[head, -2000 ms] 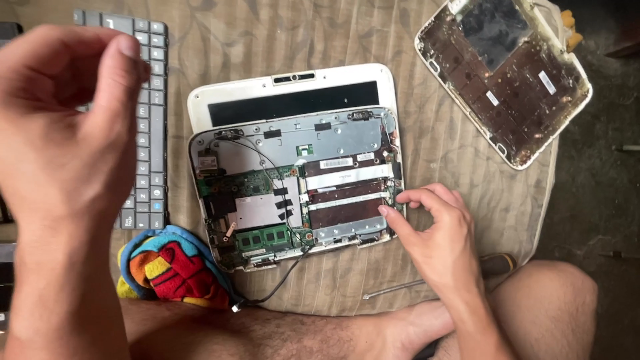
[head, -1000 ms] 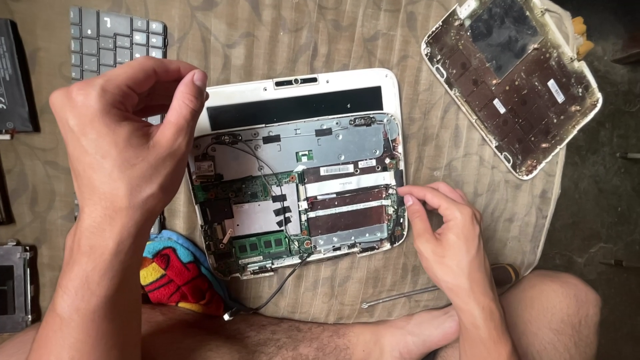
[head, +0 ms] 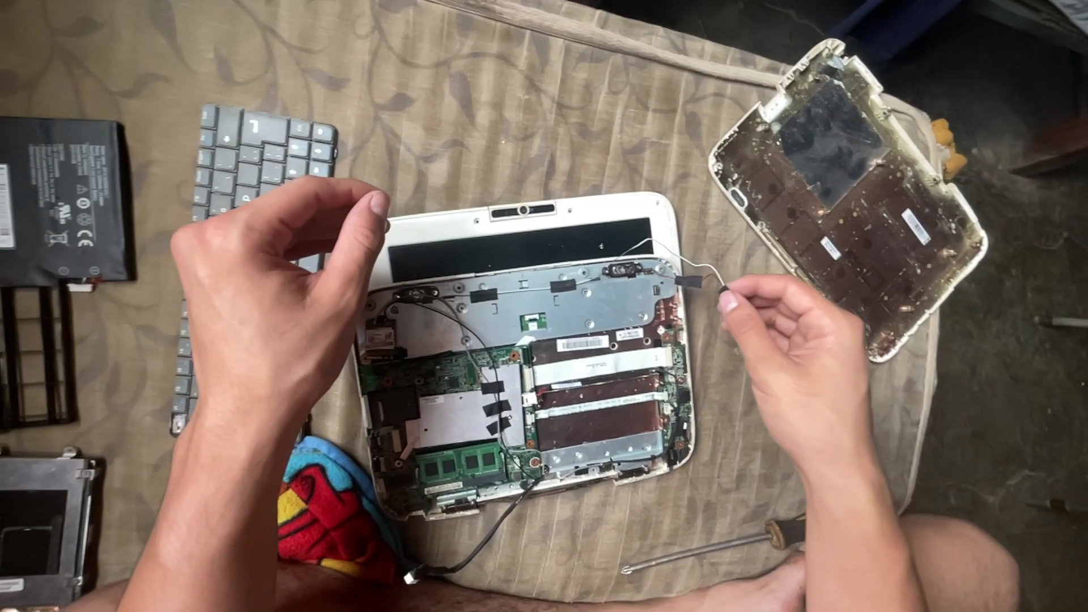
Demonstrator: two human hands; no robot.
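Note:
An opened laptop base [head: 595, 416] lies before me, its green circuit board, RAM module [head: 459, 464] and flat white ribbon cable [head: 599, 366] exposed. Behind it shows the white-framed screen [head: 527, 242]. My right hand [head: 799, 365] pinches the end of a thin wire [head: 676, 252] at the base's upper right corner; a strip of black tape [head: 688, 281] sticks out beside it. My left hand [head: 289, 297] hovers over the keyboard's edge, left of the screen, thumb and forefinger close together; whether anything is between them cannot be seen.
A loose keyboard [head: 255, 161], a black battery [head: 64, 200] and a metal-framed part [head: 51, 518] lie left. The dirty bottom cover [head: 850, 204] is at right. A screwdriver [head: 705, 551] rests near my leg, a colourful cloth [head: 331, 510] by the base's lower left corner.
My right hand has moved from the base's right edge up and outward, and a thin wire now stretches from the upper corner to its fingers. The left hand remains raised.

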